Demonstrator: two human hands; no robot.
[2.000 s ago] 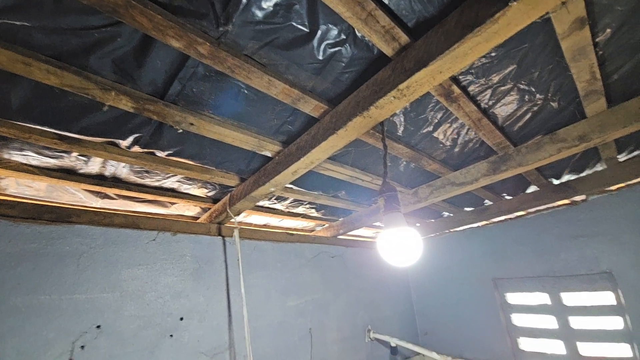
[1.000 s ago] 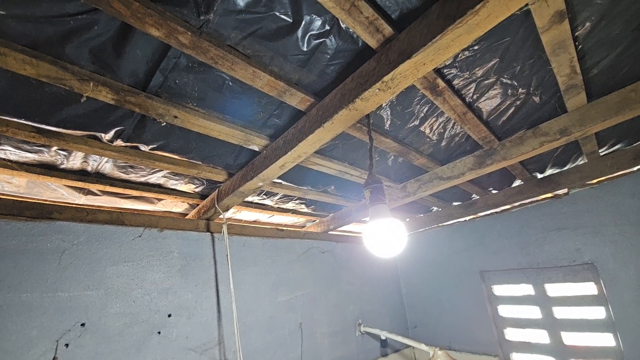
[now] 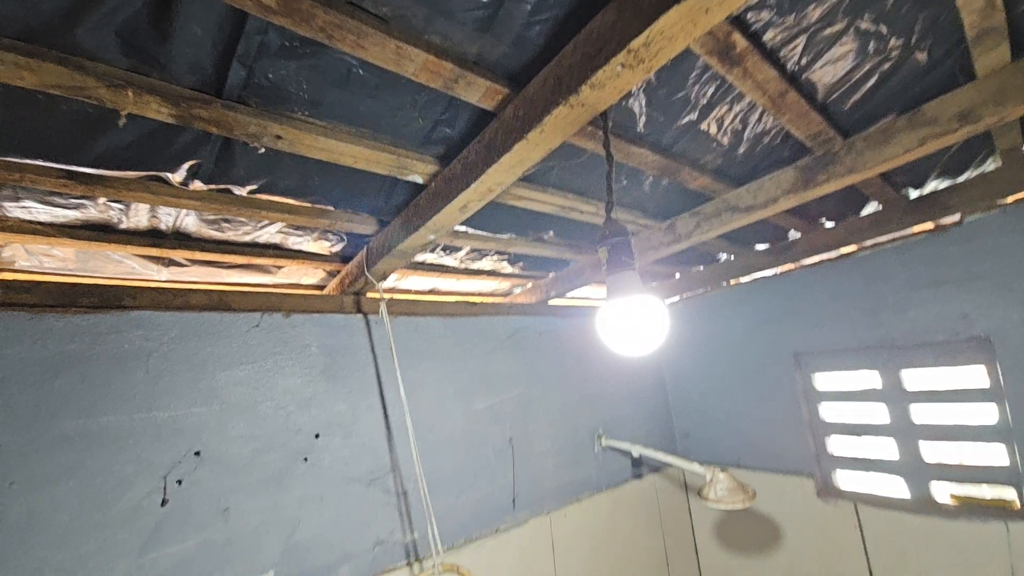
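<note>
Neither my left hand nor my right hand shows in the head view. A lit light bulb (image 3: 632, 324) hangs in a dark socket (image 3: 616, 250) from a twisted cord (image 3: 610, 172) under the roof. Above it run a thick wooden beam (image 3: 512, 152) and several thinner battens, with black plastic sheeting (image 3: 336, 88) behind them. White string (image 3: 408, 416) is looped at the beam's lower left end and hangs down along the wall. At the lower right a shower head (image 3: 726, 488) sits on a pale pipe arm (image 3: 652, 452).
The blue-grey painted wall (image 3: 240, 416) has several small dark holes and a crack. Pale wall panels (image 3: 592, 528) line its lower part. A vent block window (image 3: 908, 424) with bright slots is in the right wall. Light comes through gaps at the eaves.
The view has tilted down, so the shower head, the pale panels and more of the vent window now show. The bulb stays lit.
</note>
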